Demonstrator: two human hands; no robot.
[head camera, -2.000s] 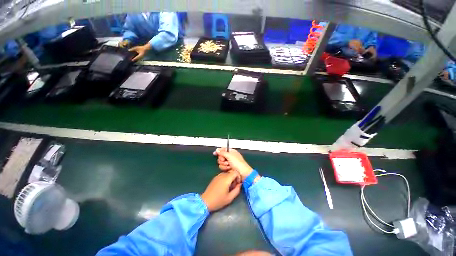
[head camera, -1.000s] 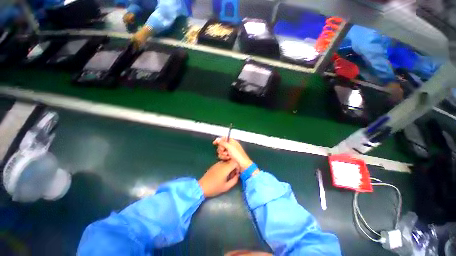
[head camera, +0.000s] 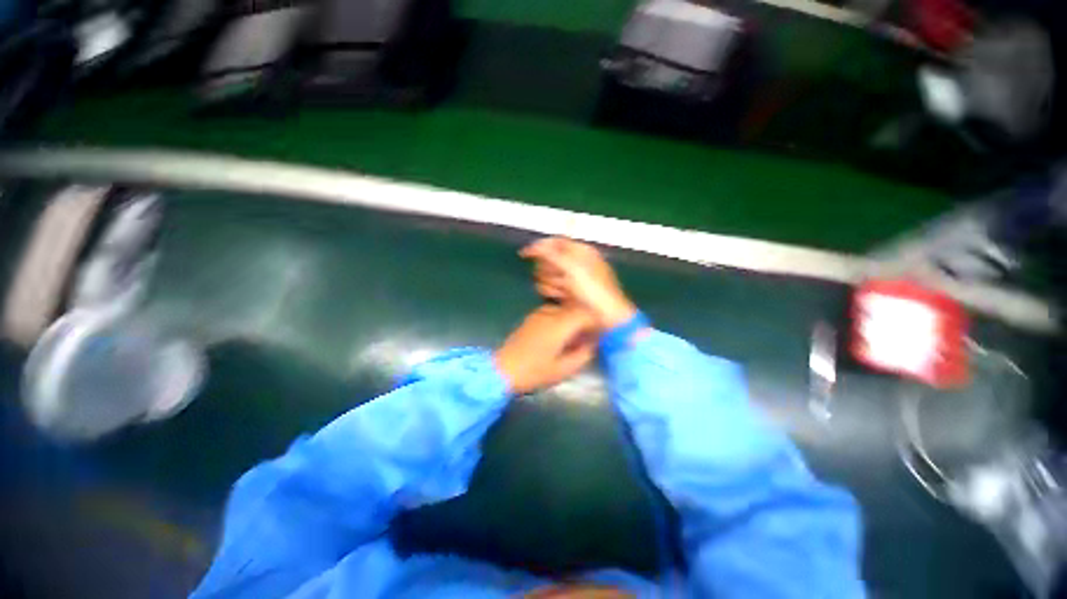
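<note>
The view is blurred. My right hand point(head camera: 576, 281) is above the dark-green bench mat point(head camera: 304, 281), near the white edge strip, with its fingers curled. The slim dark tool seen in it earlier cannot be made out now. My left hand point(head camera: 544, 349) is curled and touches the heel and wrist of my right hand; nothing shows in it. A blue band point(head camera: 623, 335) is on my right wrist. A slim silver tool point(head camera: 823, 372) lies on the mat to the right.
A red tray point(head camera: 910, 334) with white contents is at right, beside a looped white cable point(head camera: 919, 451) and clear plastic point(head camera: 1016, 497). A round white fan point(head camera: 100, 374) is at left. Beyond the white strip point(head camera: 468, 206), open black devices point(head camera: 673, 53) stand on the green conveyor point(head camera: 491, 140).
The view has tilted down, so the conveyor sits higher and the people across it are out of view. My hands keep nearly the same pose; the dark tool no longer shows.
</note>
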